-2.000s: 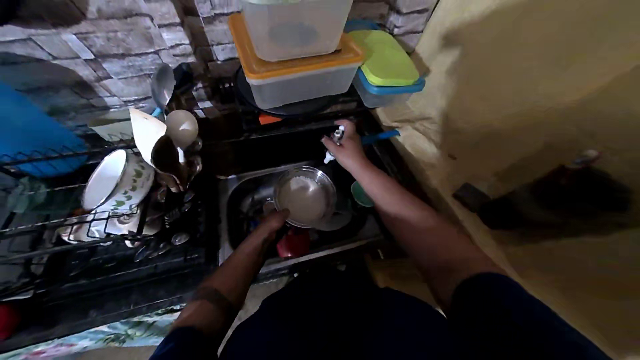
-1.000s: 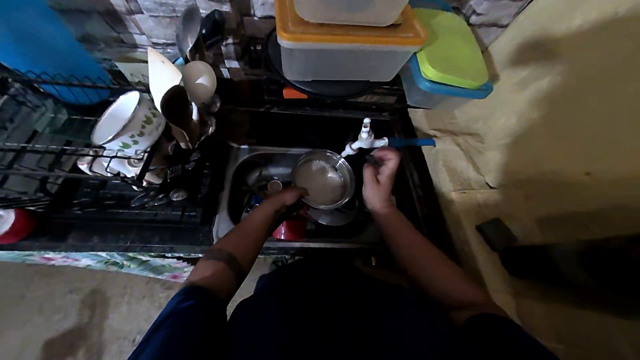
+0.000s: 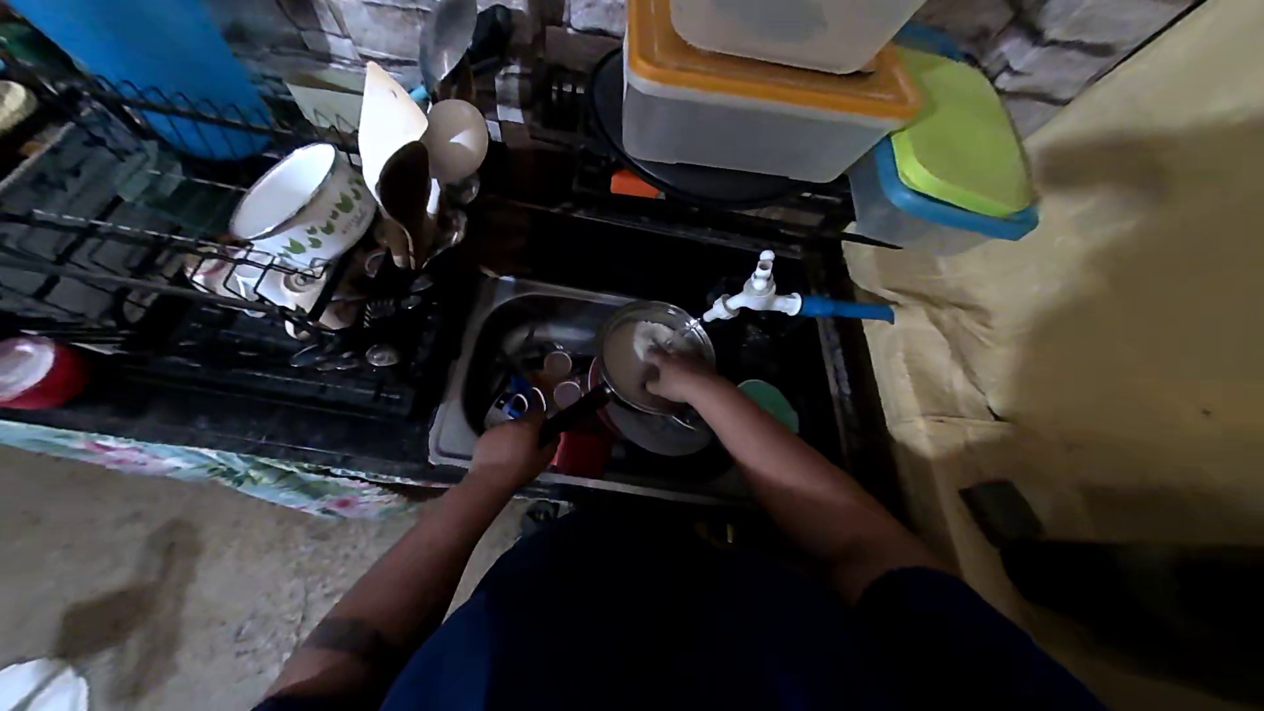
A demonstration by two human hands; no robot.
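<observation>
My left hand [image 3: 512, 452] grips the dark handle of a metal saucepan [image 3: 632, 393], held over the steel sink [image 3: 474, 370]. Cloudy, pale liquid fills part of the pan. My right hand [image 3: 676, 375] dips its fingers into that liquid; whether they hold anything is hidden. Just above the pan's right rim is a white plastic tap [image 3: 758, 296] joined to a blue pipe [image 3: 847, 310]; water appears to run from its spout into the pan. Below, the basin holds small cups, a red container [image 3: 583, 452] and other dishes. A green bowl [image 3: 768, 403] sits right of the pan.
At left a black wire dish rack [image 3: 128, 276] carries a white leaf-patterned pot [image 3: 304, 202] and utensils. Behind the sink stand a plastic container with an orange lid [image 3: 770, 89] and a blue-rimmed one [image 3: 928, 197]. A yellowish wall covering [image 3: 1116, 296] borders the right side.
My right hand was at the tap two seconds ago and beside it one second ago; it has moved left into the pan. My left hand has shifted from the pan's near rim down along its handle.
</observation>
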